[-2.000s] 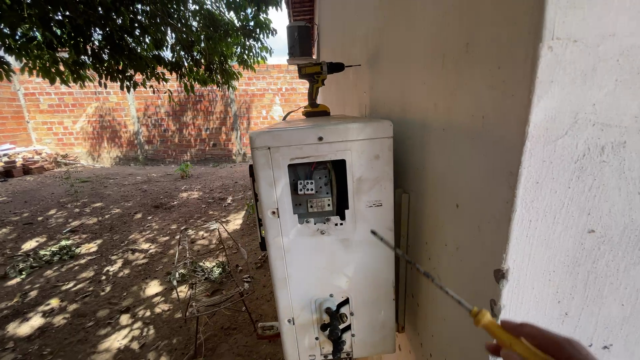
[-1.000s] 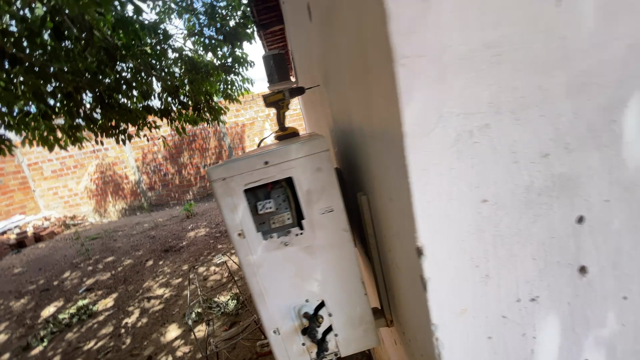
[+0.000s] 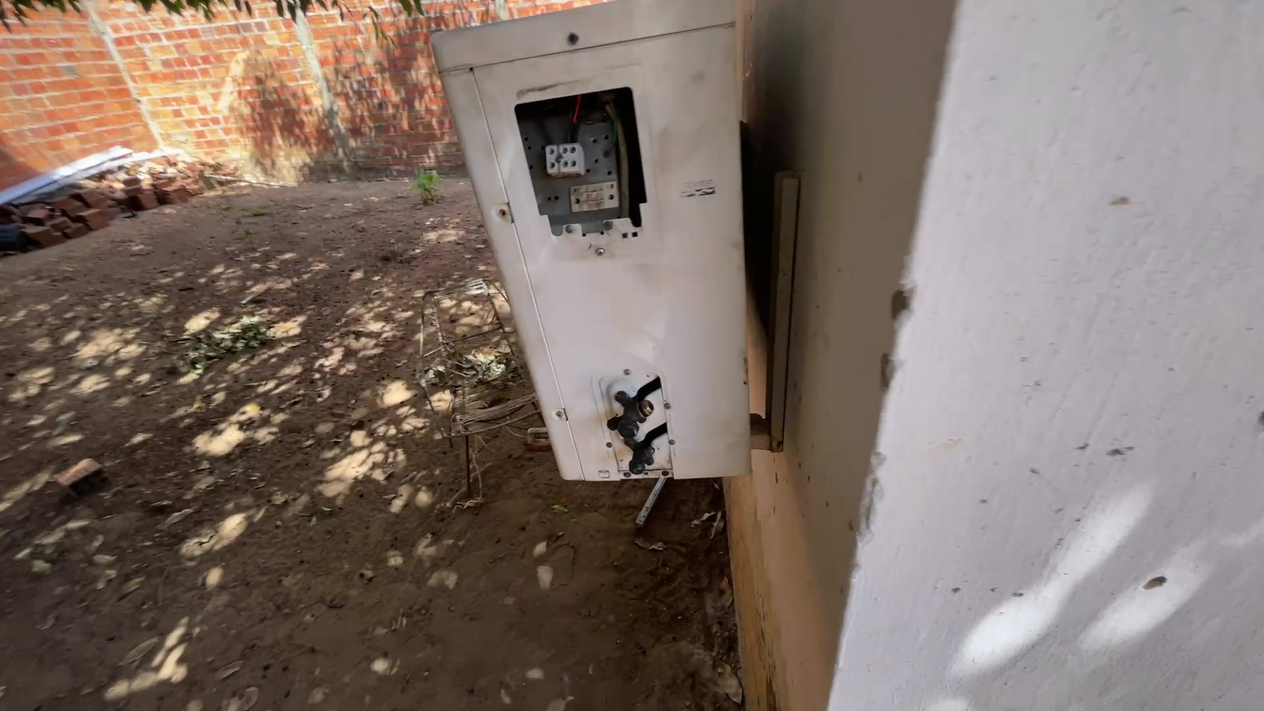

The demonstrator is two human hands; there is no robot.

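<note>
Neither of my hands shows in the head view now. A white air conditioner outdoor unit (image 3: pixel 642 306) hangs beside the wall, its side facing me. Through an opening in its upper part I see a white terminal block (image 3: pixel 564 160) and, lower down, a second terminal block (image 3: pixel 593 197), with a red wire above them. Dark service valves (image 3: pixel 630 415) stick out near the unit's bottom. A metal bracket rail (image 3: pixel 783 311) runs upright on the wall behind the unit.
The white wall's corner edge (image 3: pixel 874 474) stands close on the right. Behind the unit, a wire frame (image 3: pixel 464 395) stands on the dirt ground (image 3: pixel 296 553). A brick pile (image 3: pixel 99 205) lies near the brick wall (image 3: pixel 395 99); a loose brick (image 3: pixel 81 476) lies at left.
Two seconds ago a hand held a yellow-handled screwdriver-like tool at the lower right; both are out of view now. The view has swung, and the drill atop the unit is also out of frame.
</note>
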